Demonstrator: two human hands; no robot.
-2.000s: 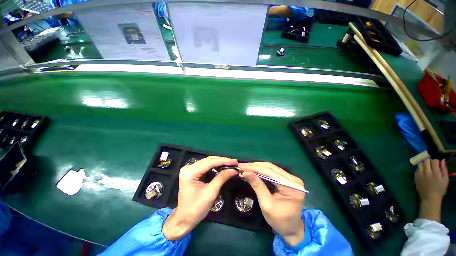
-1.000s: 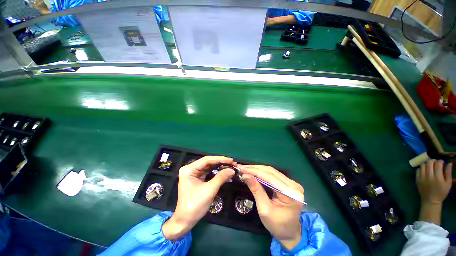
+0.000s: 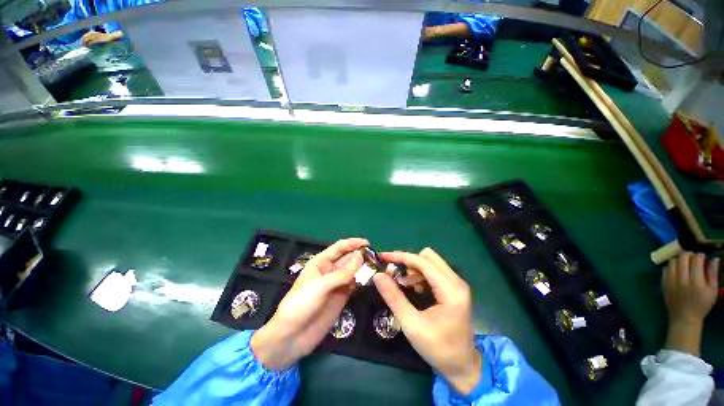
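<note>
My left hand [image 3: 313, 297] holds a small round unit [image 3: 370, 258] with a white tab between its fingertips, above the black parts tray [image 3: 274, 297]. My right hand [image 3: 425, 301] is at the unit's right side, thumb near the white tab. A small dark, shiny piece [image 3: 398, 273] shows between its fingers; I cannot tell if it belongs to the unit or is separate. The slim silver tool cannot be made out now. Round units lie in the tray's pockets, partly hidden by my hands.
A second black tray [image 3: 556, 277] of round units lies at the right, another [image 3: 32, 208] at the far left. A white scrap [image 3: 113, 290] and an open black box [image 3: 20, 262] are left. Another person's hand [image 3: 689, 289] is at the right edge, by tan rods [image 3: 627, 131].
The silver tool that pointed out past my right hand no longer shows. My hands have turned and opened slightly, so the unit and its white tab now show. The other person's hand moved slightly.
</note>
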